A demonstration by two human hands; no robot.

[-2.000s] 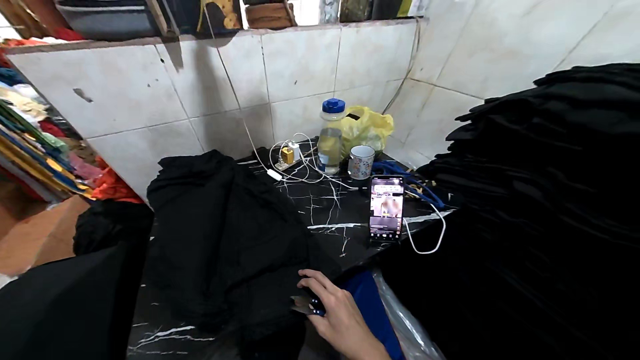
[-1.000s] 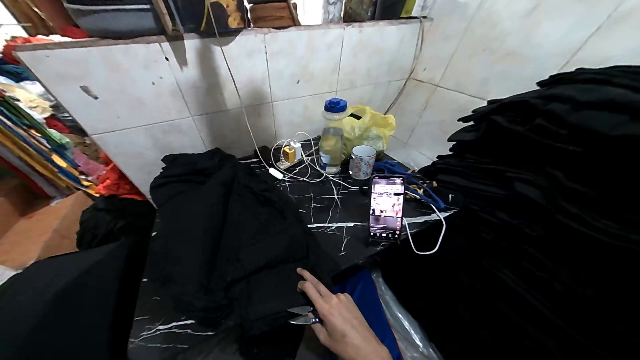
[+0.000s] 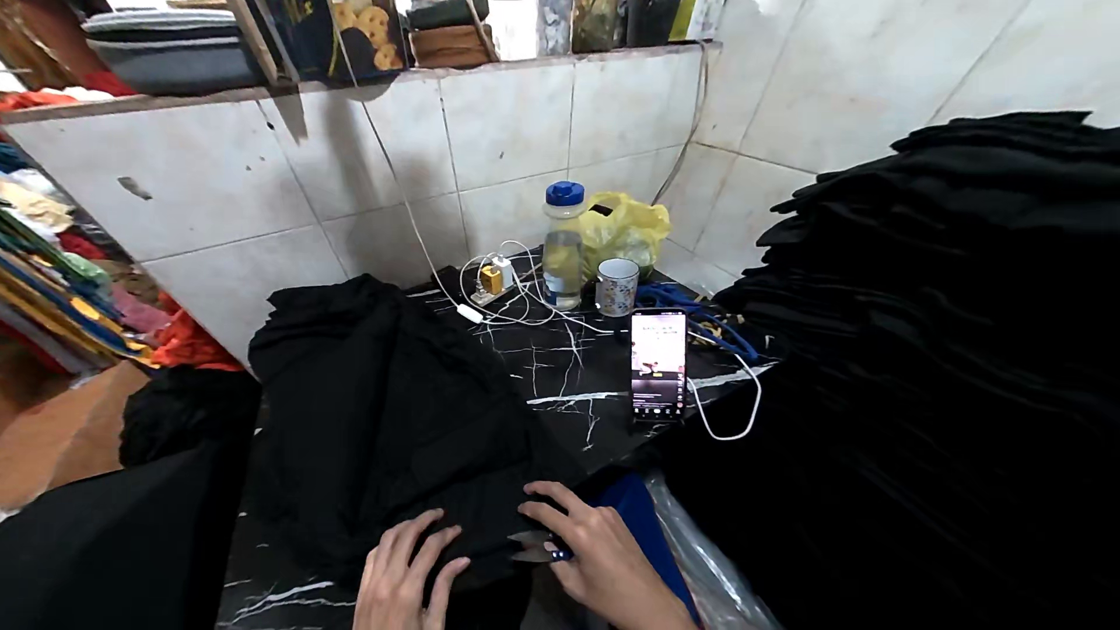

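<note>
A heap of black cloth (image 3: 394,411) lies on a black table top with white veining (image 3: 560,359). My left hand (image 3: 407,569) rests on the cloth's near edge with its fingers spread and nothing held. To its right, my right hand (image 3: 595,551) holds small thread snips (image 3: 532,547) against the palm. The two blades point left and stand apart, and the index finger reaches onto the cloth. Part of the snips is hidden by the hand.
A tall stack of black cloth (image 3: 945,367) fills the right side. Behind are a lit phone (image 3: 659,363), a patterned mug (image 3: 617,287), a blue-capped bottle (image 3: 563,254), a yellow plastic bag (image 3: 626,229) and white cables with plugs (image 3: 494,280). Clear plastic (image 3: 709,560) lies beside my right hand.
My left hand has come into view and now lies on the cloth. The right hand stays near the cloth's edge with the snips.
</note>
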